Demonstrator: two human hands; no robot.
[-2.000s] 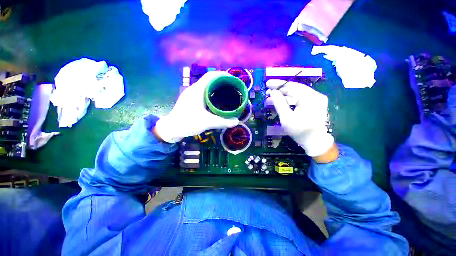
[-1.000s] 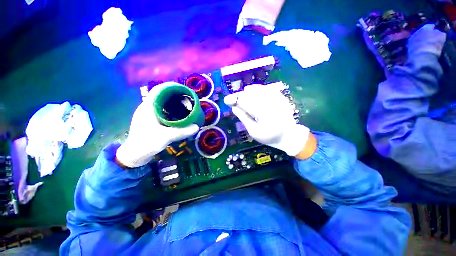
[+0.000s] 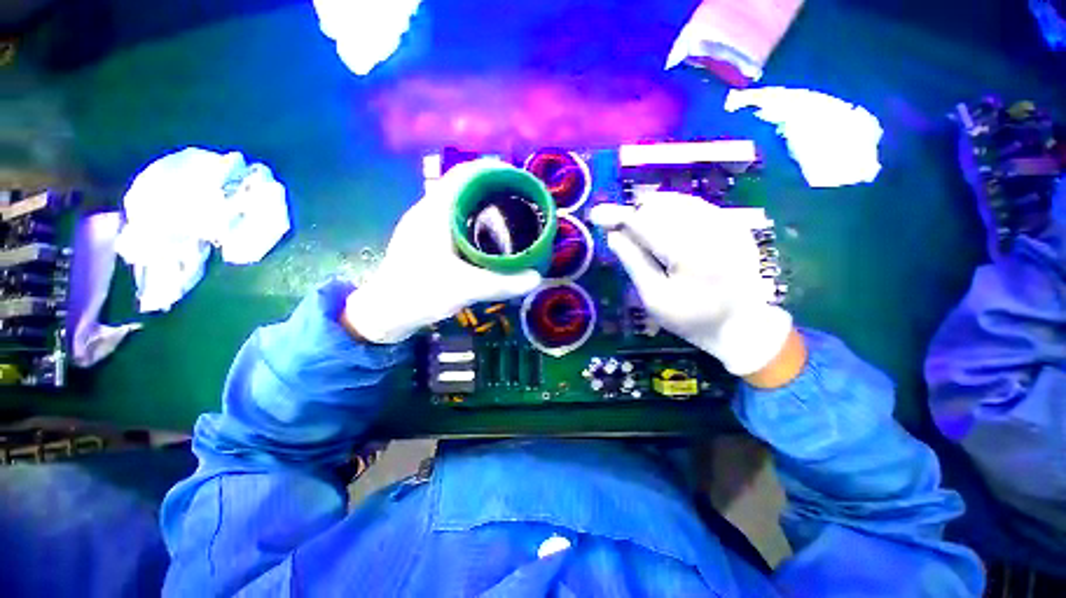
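Observation:
My white-gloved left hand [image 3: 415, 275] holds the green-rimmed coating pot [image 3: 505, 264] over the left part of the circuit board [image 3: 514, 376]. Dark liquid with a bright reflection shows inside the pot. My white-gloved right hand [image 3: 692, 271] is over the right part of the board, fingers pinched like a pen grip. A thin dark piece of the brush [image 3: 656, 257] shows at the fingers; its tip cannot be made out. Three red-copper toroidal inductors [image 3: 559, 317] stand in a column between my hands. A silvery heat sink [image 3: 687, 153] lies at the far right of the board.
Crumpled white cloths lie to the left [image 3: 193, 216], at the far side [image 3: 368, 29] and at the far right [image 3: 824, 134]. A pinkish-white bundle [image 3: 742, 35] lies beyond. Other boards are at far left [image 3: 33, 286] and right [image 3: 1015, 175], with a neighbour's blue sleeve [image 3: 1005, 339].
The view turned and swung back. The pot has shifted slightly left and uncovers the middle inductor. The thin brush stick seen earlier over the far heat sink no longer shows there; my right hand sits slightly nearer.

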